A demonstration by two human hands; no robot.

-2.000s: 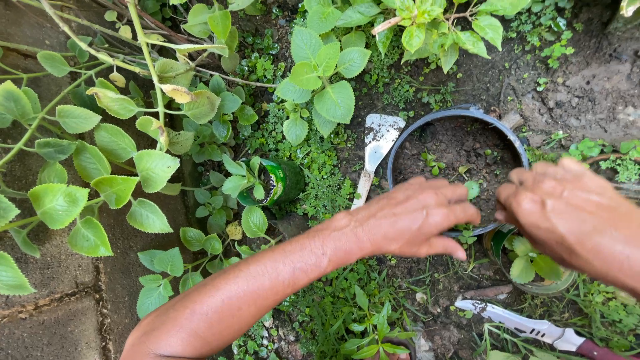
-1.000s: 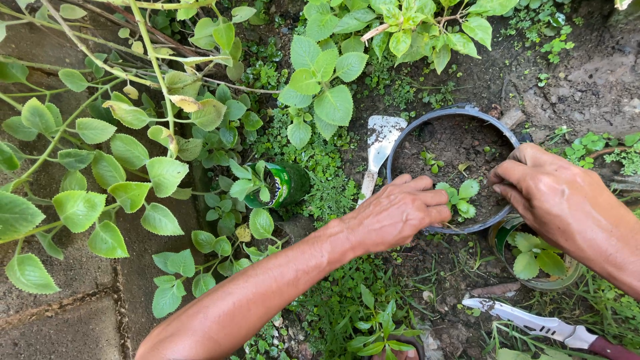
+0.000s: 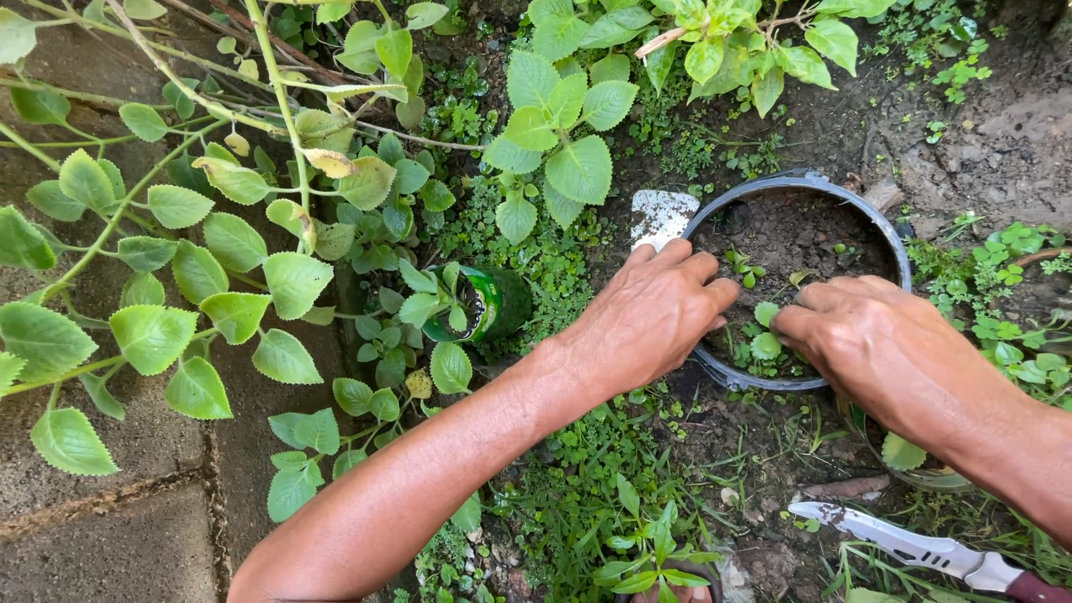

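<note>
A round grey pot (image 3: 875,222) filled with dark soil stands at the right, with small seedlings growing in it. My left hand (image 3: 653,310) rests over the pot's left rim, beside the soil-flecked blade of a metal trowel or scraper (image 3: 666,216); whether its curled fingers hold anything is hidden. Inside the pot, my right hand (image 3: 846,335) has its fingertips closed at a small green-leaved cutting (image 3: 765,345) low over the soil. A green container with a plant (image 3: 904,452) is partly covered by my right forearm.
A knife with a serrated, muddy blade (image 3: 888,532) lies at the lower right. Left of my arm is a green cut container (image 3: 498,303) with a plant. Leafy branches (image 3: 201,272) spread over paving (image 3: 100,544) at the left. A potted plant (image 3: 657,561) stands at the bottom.
My right hand has moved left from the pot's right rim to inside it. The small cutting, beside my left fingers one second ago, is now at my right fingertips.
</note>
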